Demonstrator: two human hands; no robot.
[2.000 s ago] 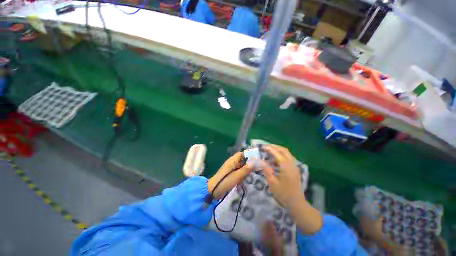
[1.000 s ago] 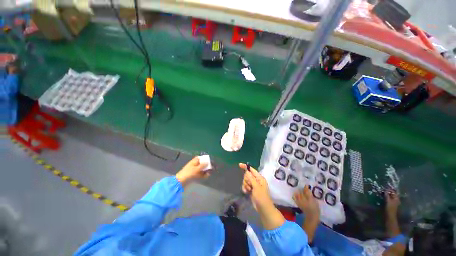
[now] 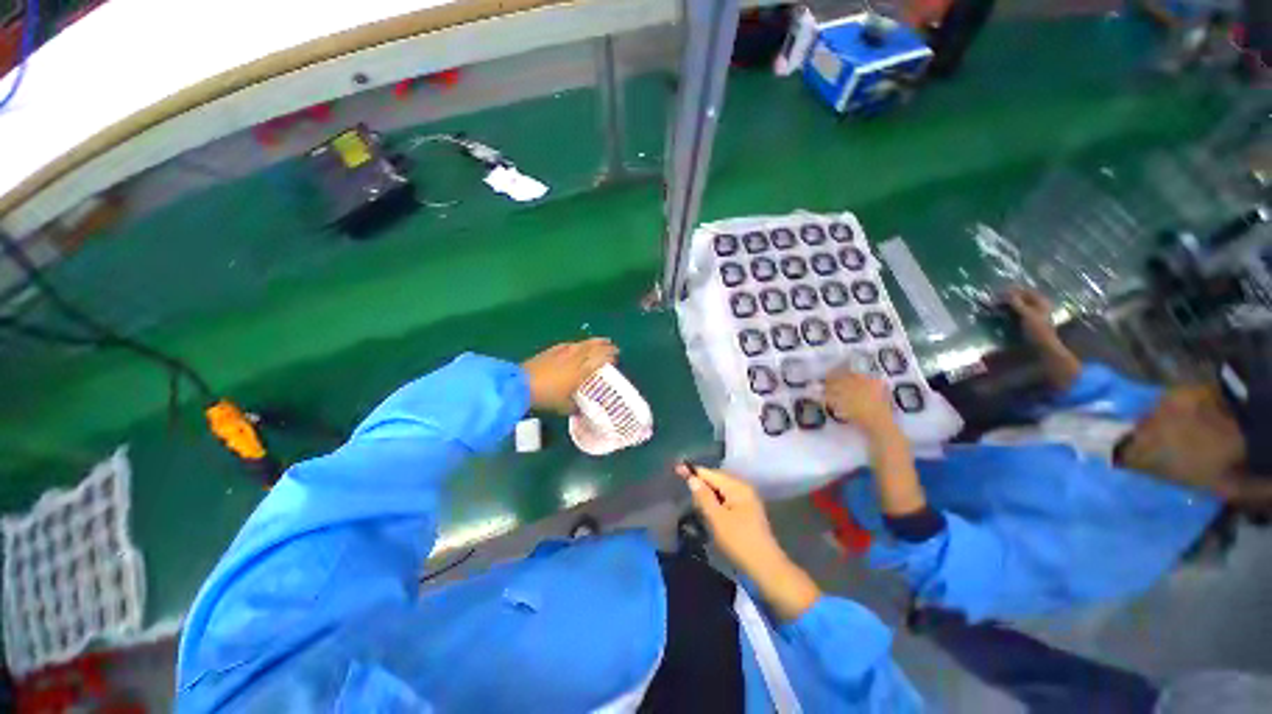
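Observation:
A small white fan [image 3: 611,410] with a slatted grille is near the green bench's front edge. My left hand [image 3: 569,374] has its fingers around the fan's upper left side. A small white block [image 3: 527,435] lies on the bench just left of the fan. My right hand [image 3: 737,522] is to the right of the fan and nearer to me. It pinches a small thin dark piece [image 3: 709,484] between thumb and finger; what the piece is cannot be told.
A white tray of dark round parts [image 3: 705,370] lies right of a metal post [image 3: 693,140]. A seated person [image 3: 1046,502] reaches into it. A black power unit [image 3: 360,179], blue box [image 3: 865,63], orange connector [image 3: 235,430] and empty blister tray [image 3: 73,565] also show.
My left hand has let go of the white block, now on the bench, and has taken hold of the fan. My right hand still pinches the dark piece. The view has shifted.

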